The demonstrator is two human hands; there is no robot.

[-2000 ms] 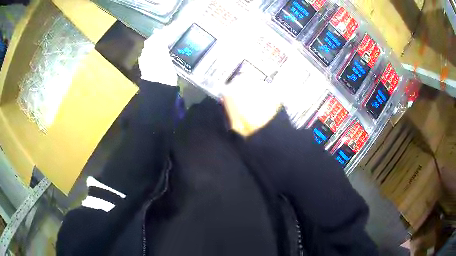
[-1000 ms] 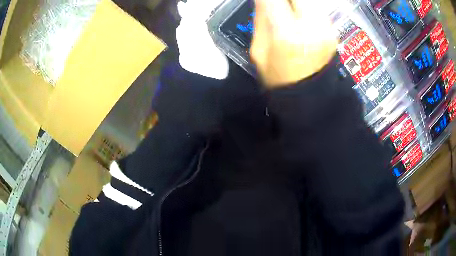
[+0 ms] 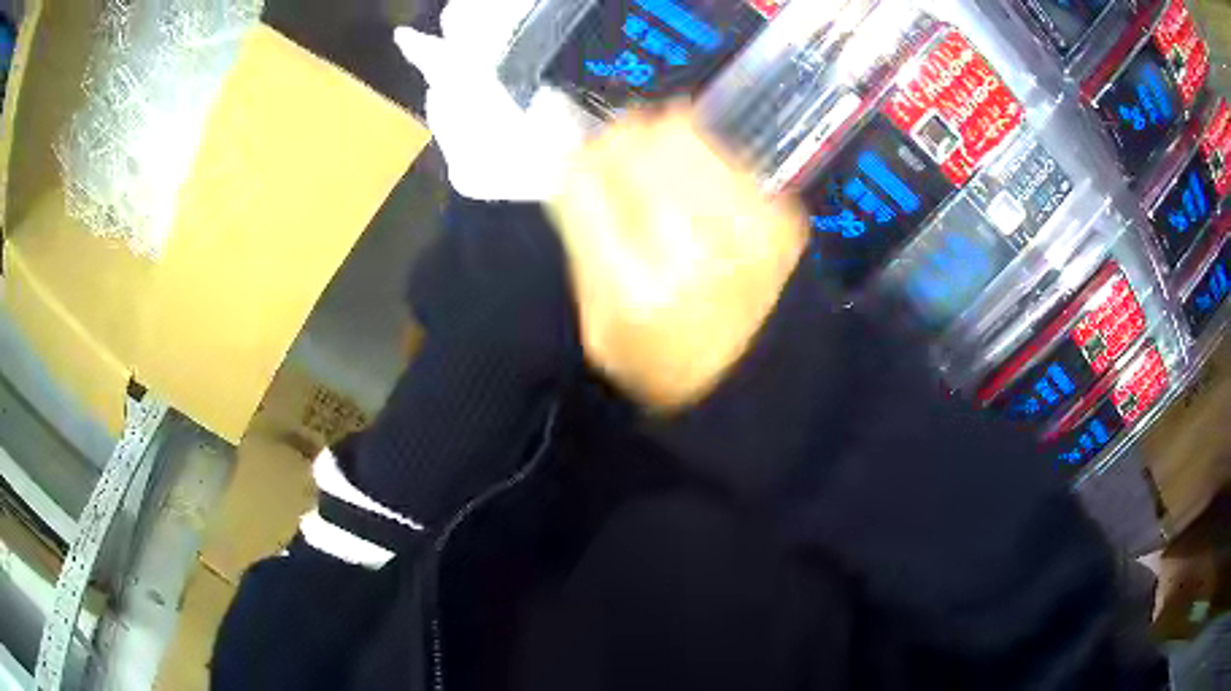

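My left hand (image 3: pixel 489 115), in a white glove and overexposed, is at the left edge of the phone tray; its fingers' closure is unclear. My right hand (image 3: pixel 675 257), bare and blurred, is bent just below a phone with a dark screen and blue characters (image 3: pixel 635 51); whether it holds anything is hidden. The clear plastic tray (image 3: pixel 1067 277) holds several phones. One has a red keypad (image 3: pixel 956 97) and a dark screen (image 3: pixel 871 203); beside it is one with a black-and-white keypad (image 3: pixel 1037 189).
An open brown carton (image 3: pixel 290 203) with crinkled clear plastic (image 3: pixel 128 135) stands at the left. More red-keypad phones (image 3: pixel 1147 108) lie at the upper right. A perforated metal strip (image 3: pixel 95 540) is at the lower left. Brown cartons (image 3: pixel 1201 446) are at the right edge.
The view has shifted, and the phones appear larger. My right hand has moved down and left from over the top phone, uncovering its screen. My left hand remains beside that phone.
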